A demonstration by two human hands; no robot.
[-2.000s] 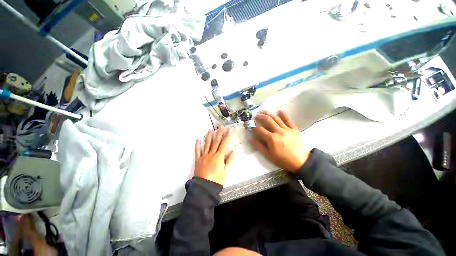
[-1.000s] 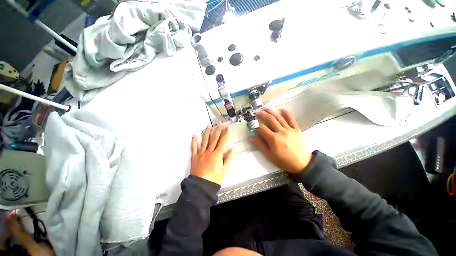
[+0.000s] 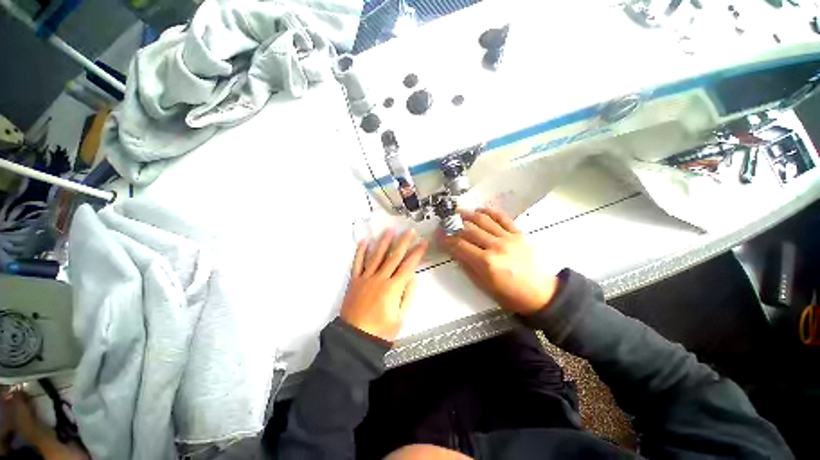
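Note:
A light fabric strip (image 3: 575,176) lies on the machine bed, running from the needle area towards the right, its far end bent down in a point. It blends into the white surface near my hands. The presser foot and needle (image 3: 444,208) of the white sewing machine (image 3: 539,81) stand just beyond my fingertips. My left hand (image 3: 382,286) lies flat, palm down, left of the foot. My right hand (image 3: 503,265) lies right of the foot, fingers bent and pressing down on the strip's edge. Whether either hand pinches fabric is hidden.
Pale grey garment pieces lie in a crumpled heap (image 3: 234,72) and hang over the table's left edge (image 3: 162,314). Small tools (image 3: 746,153) lie at the right end of the bed. A grey box with a round vent (image 3: 31,328) and part of another person's arm (image 3: 31,427) are at far left.
The light strip has shifted at the machine, uncovering more of the bed and its dark seam line right of my right hand. My hands stay beside the foot; my left fingers are closer together.

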